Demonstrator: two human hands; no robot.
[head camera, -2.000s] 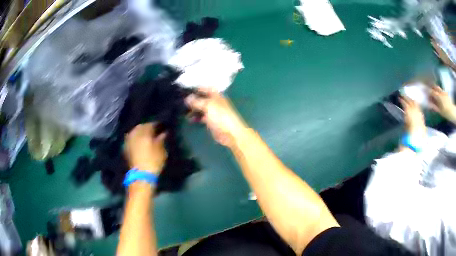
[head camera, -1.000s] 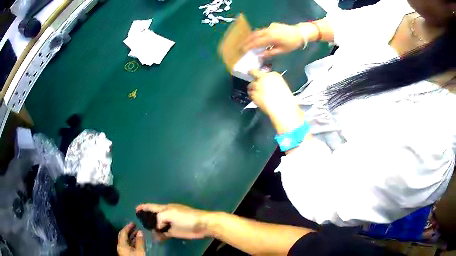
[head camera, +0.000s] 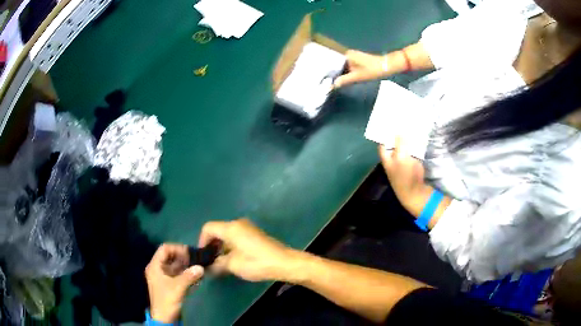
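A small soft black piece (head camera: 202, 255) is held between my two hands, low in the view above the green table. My right hand (head camera: 241, 249) grips its right side with thumb and fingers. My left hand (head camera: 171, 280) has its fingers curled at the left side of the piece, with the thumb below. A dark pile of black pieces (head camera: 105, 248) lies to the left of my hands. A whitish speckled heap of packets (head camera: 130, 148) lies at the pile's far end.
A crinkled clear bag (head camera: 48, 216) and an olive-green bag (head camera: 35, 298) lie at left. White sheets (head camera: 230, 18) and yellow bands (head camera: 201, 70) lie farther back. At right, a neighbouring worker holds an open box (head camera: 309, 83) and a white sheet (head camera: 398, 118).
My hands have left the black pile, moved right and come together at a black piece. The view has swung right. The neighbour now holds a white sheet apart from the box.
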